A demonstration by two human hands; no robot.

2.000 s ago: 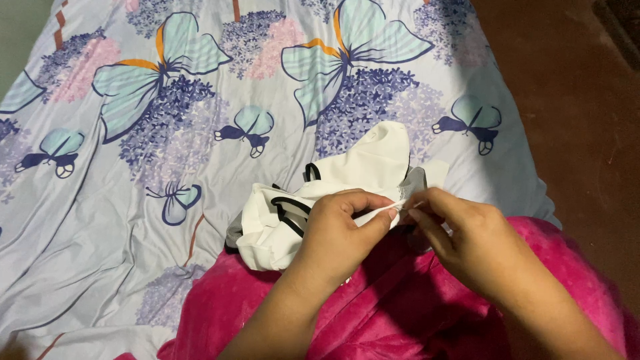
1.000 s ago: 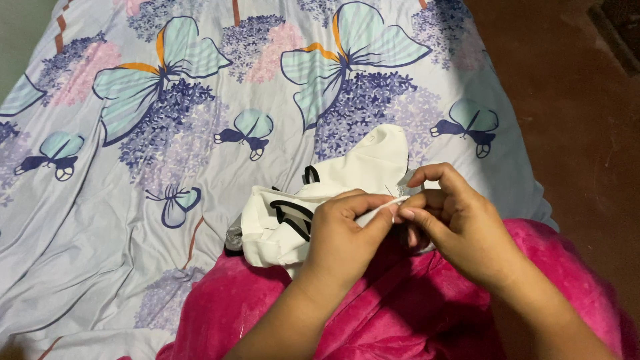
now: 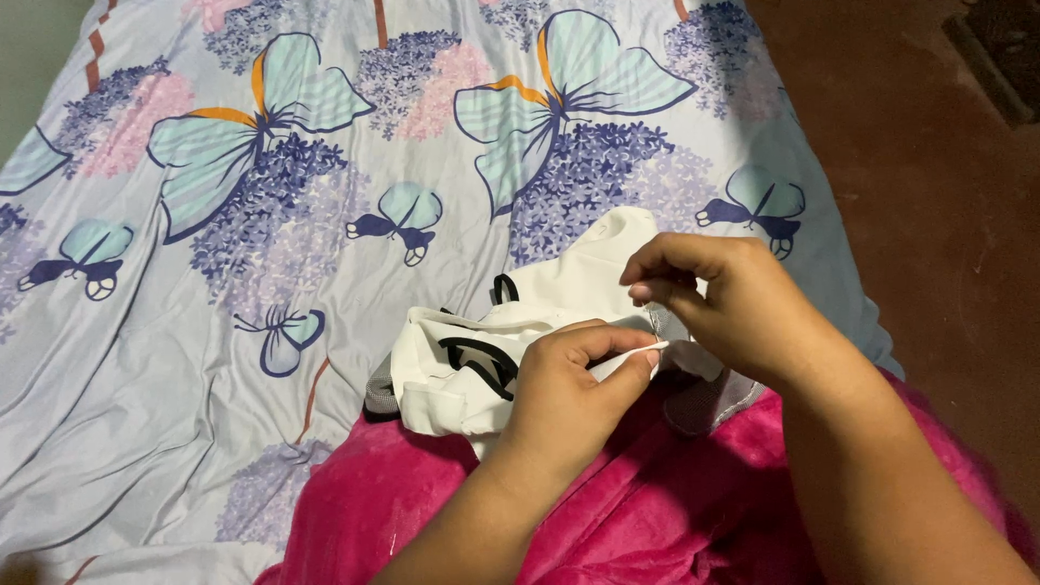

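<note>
A white fabric garment (image 3: pixel 569 280) with black trim (image 3: pixel 485 357) and grey textured parts (image 3: pixel 715 402) lies bunched on the bed and over a pink plush cloth. My left hand (image 3: pixel 573 382) pinches a folded white edge (image 3: pixel 630 357) of it between thumb and index finger. Just up and to the right, my right hand (image 3: pixel 707 292) is raised with thumb and index fingertips close together. Something thin, perhaps a needle or thread, shows faintly between the right fingertips and the fold; it is too small to tell which.
A bedsheet (image 3: pixel 325 406) printed with butterflies and flowers spreads under the garment. Pink plush cloth (image 3: pixel 406 504) covers my lap. Beyond the bed's right edge is a reddish-brown floor (image 3: pixel 918 227), with a dark mat-like object (image 3: pixel 991 65) at the upper right.
My right hand has lifted up and away from the fold, where its fingertips were beside the left ones. My left hand still pinches the white edge.
</note>
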